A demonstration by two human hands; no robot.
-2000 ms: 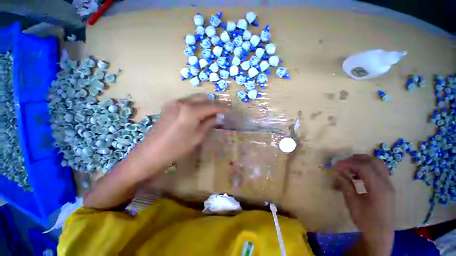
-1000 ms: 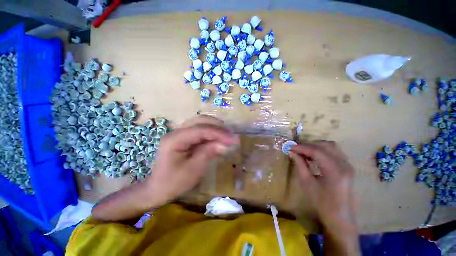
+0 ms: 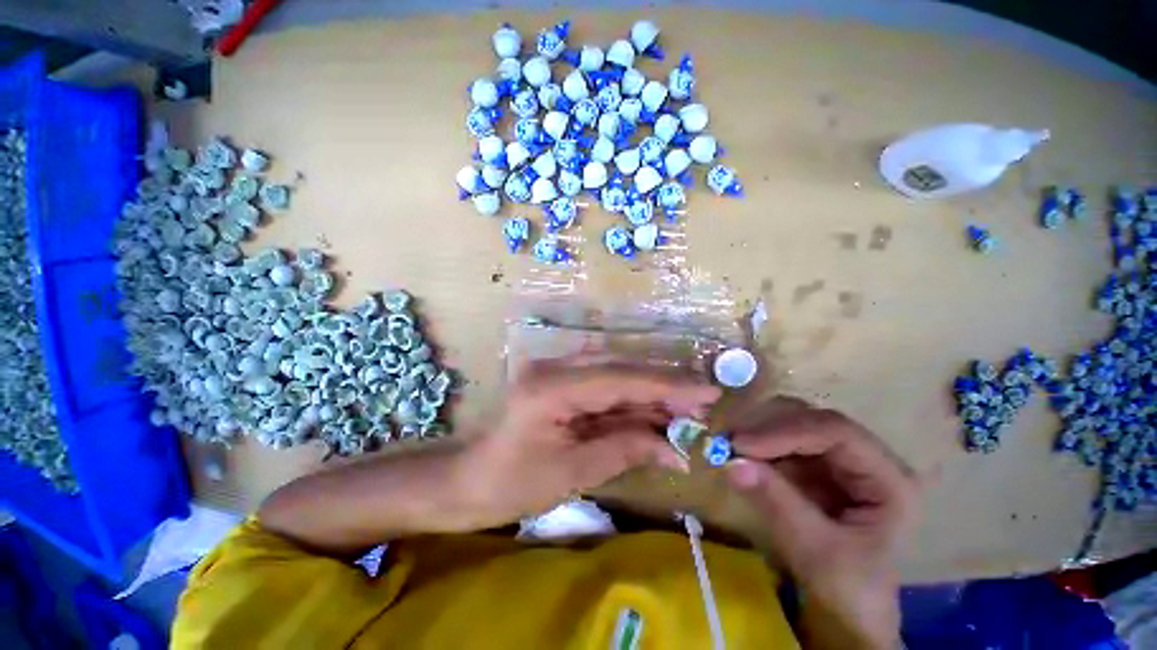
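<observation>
My left hand (image 3: 596, 425) holds a pale hollow cap (image 3: 686, 438) between thumb and fingers, its opening towards the right. My right hand (image 3: 812, 476) pinches a small blue-and-white piece (image 3: 719, 450) just right of the cap. The two parts are close together, with a narrow gap between them. A round white disc (image 3: 735, 368) lies just above the fingertips, at the right edge of the shiny taped patch (image 3: 622, 333). The hands hide much of the patch.
Assembled pieces (image 3: 584, 127) are clustered at top centre. Loose caps (image 3: 279, 343) are heaped at left beside a blue bin (image 3: 108, 305). Blue-and-white pieces (image 3: 1117, 381) are heaped at right. A white squeeze bottle (image 3: 952, 160) lies upper right. White tissue (image 3: 567, 519) sits at the near edge.
My right hand has come from the right-hand heap, passed over the disc and moved down beside my left hand. My left hand has moved right and down with the cap.
</observation>
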